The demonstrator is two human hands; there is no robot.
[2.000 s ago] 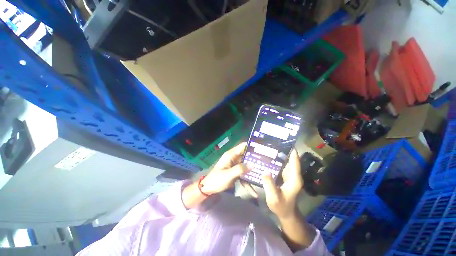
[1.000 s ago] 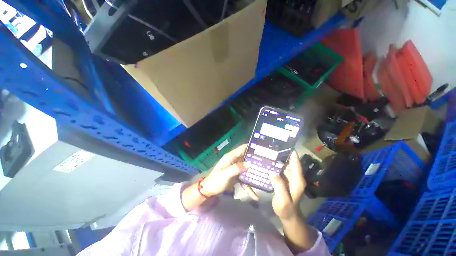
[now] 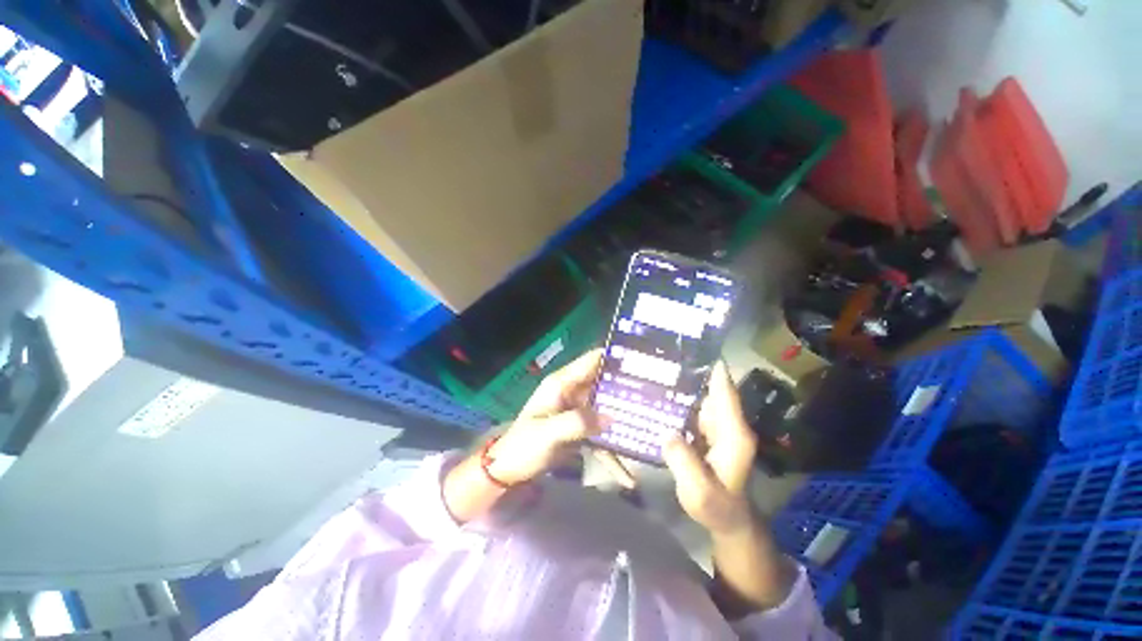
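A smartphone (image 3: pixel 664 357) with a lit chat and keyboard is held upright in front of my body, in the middle of the view. My left hand (image 3: pixel 551 426) holds its lower left side, with a red string at the wrist. My right hand (image 3: pixel 716 461) holds its lower right side, with the thumb at the keyboard. The fingers behind the phone are mostly hidden. The text is too blurred to read.
A brown carton (image 3: pixel 501 163) with black contents sits on the blue rack (image 3: pixel 238 307). Green crates (image 3: pixel 514 376) stand below it. Blue crates (image 3: pixel 989 388) and red sheets (image 3: pixel 1002 163) are at the right. A grey-white cabinet (image 3: pixel 200 463) is at the left.
The whole view has shifted slightly, so phone, hands and rack appear a little further left and up. The right thumb has moved over the keyboard. Both hands still hold the phone.
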